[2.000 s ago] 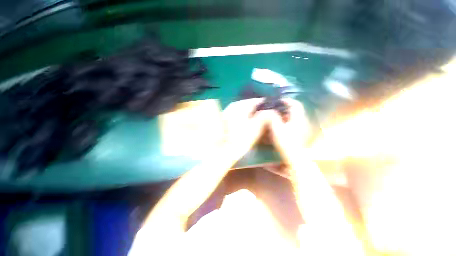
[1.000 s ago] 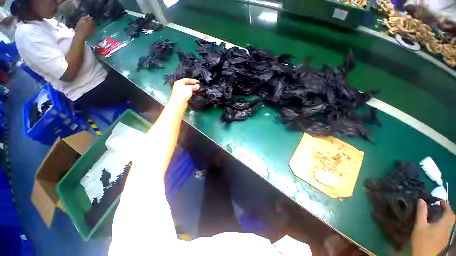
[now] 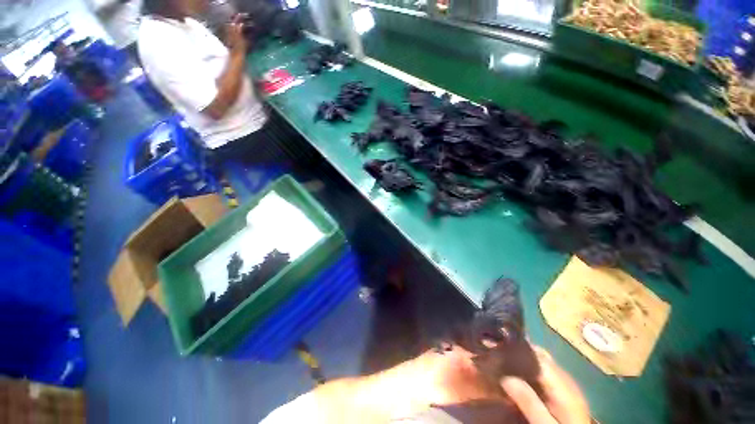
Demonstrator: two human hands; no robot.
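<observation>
My left hand [image 3: 439,373] and my right hand [image 3: 559,393] are together at the bottom centre, in front of the bench edge. Both hold a bunch of black moulded parts [image 3: 501,319], which stands up from between them and shows a ring-like opening. The left fingers are partly hidden by the bunch. A large loose pile of black parts [image 3: 530,157] lies along the green bench. A tan cardboard pad [image 3: 608,310] with brown specks and a pale round item [image 3: 602,336] lies right of my hands. A blurred dark cluster [image 3: 720,377] is at the lower right.
A green tote [image 3: 170,302] with a white liner and black parts stands on blue crates at left. An open cardboard box [image 3: 124,277] is beside it. A person in a white shirt [image 3: 194,66] is at the upper left. Bins of tan parts [image 3: 637,29] are at the upper right.
My left hand has come back from the pile and my right hand from the stacked bunch; they now meet around black parts. The view has swung left, showing more of the tote.
</observation>
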